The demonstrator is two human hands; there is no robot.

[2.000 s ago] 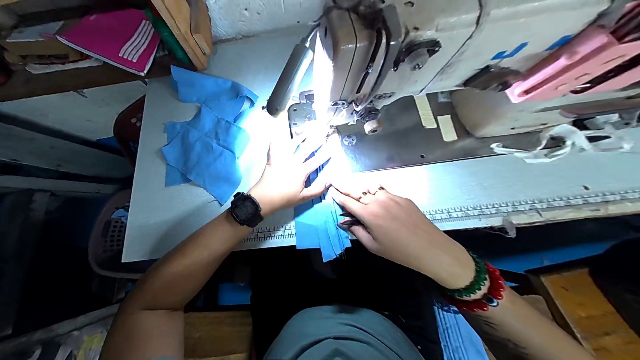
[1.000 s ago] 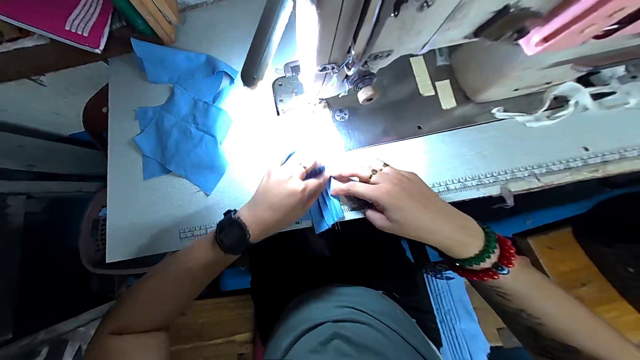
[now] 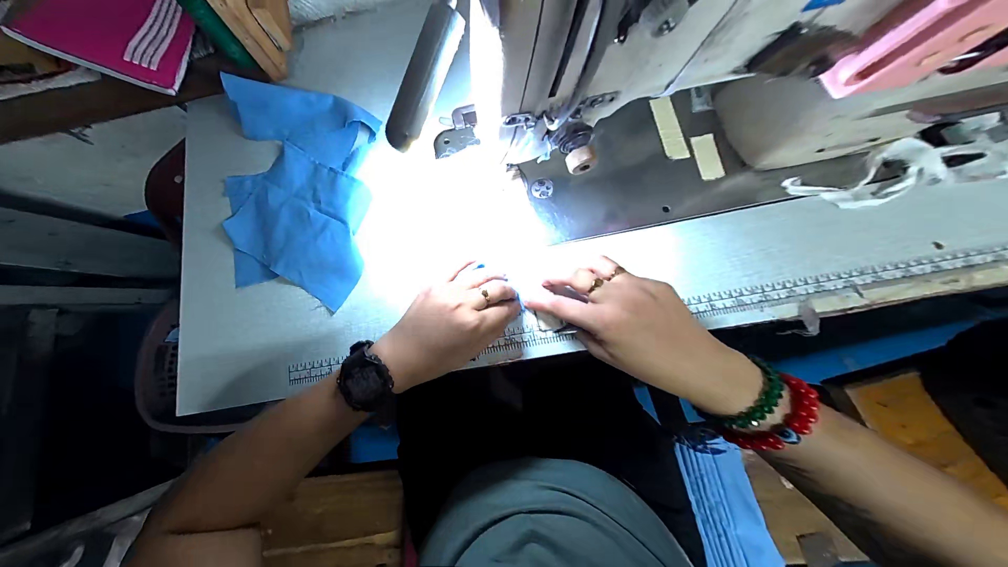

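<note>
My left hand (image 3: 457, 323) rests on the table's front part, fingers bent over a bit of blue fabric that barely shows. Just right of it, my right hand (image 3: 618, 311) points its fingers toward the same spot; whether they hold fabric cannot be told. Strong lamp glare hides much of the surface around the fingertips. Beyond both hands stands a sewing machine's head (image 3: 535, 59) with its metal bed plate (image 3: 622, 189). Crumpled blue fabric pieces (image 3: 299, 213) lie on the table's left side.
A measuring tape (image 3: 827, 283) runs along the table's front edge. White fabric strips (image 3: 906, 169) lie at the right, below a pink plastic holder (image 3: 913, 47). A pink book (image 3: 118, 35) sits on a shelf at the upper left. Pleated blue fabric (image 3: 728, 504) hangs beside my lap.
The blue fabric strip that extended below my hands two seconds ago now barely shows. My left hand's fingers have gone from spread to bent. The view has shifted closer.
</note>
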